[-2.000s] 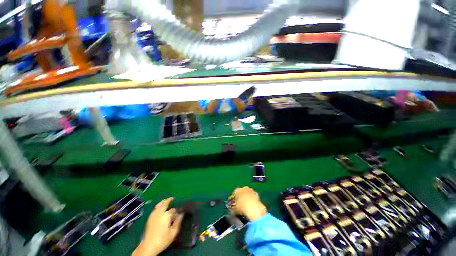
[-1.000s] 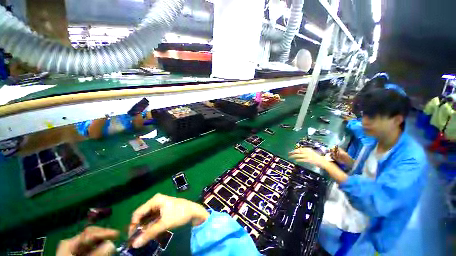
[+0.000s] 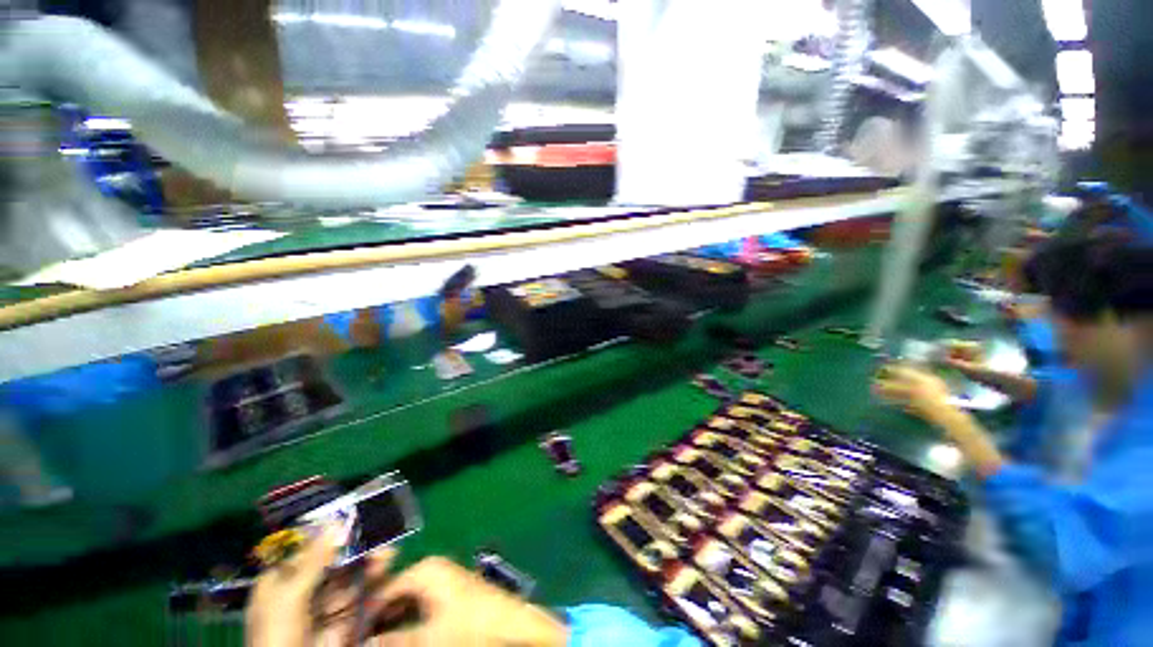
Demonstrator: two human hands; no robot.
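A display module (image 3: 383, 516) with a silver-white edge and a yellow tail is tilted up above the bench at the lower left. My left hand (image 3: 291, 604) grips its tail end. My right hand (image 3: 458, 609) is close beside it at the bottom edge, fingers curled on a dark phone part (image 3: 395, 614), mostly hidden and blurred. A reddish dark housing (image 3: 293, 495) shows behind the module. Both hands are blurred and cut off by the bottom edge.
A blister tray (image 3: 746, 518) of gold-rimmed phone parts is right of my hands. A small phone part (image 3: 560, 453) lies on the green surface. Black boxes (image 3: 569, 316) stand on the far side under the shelf rail (image 3: 506, 259). A worker in blue (image 3: 1075, 493) is at the right.
The view has swung back left. The display module now shows raised in my left hand, its face visible. My right hand is lower in view. The neighbouring worker's hands remain over the bench.
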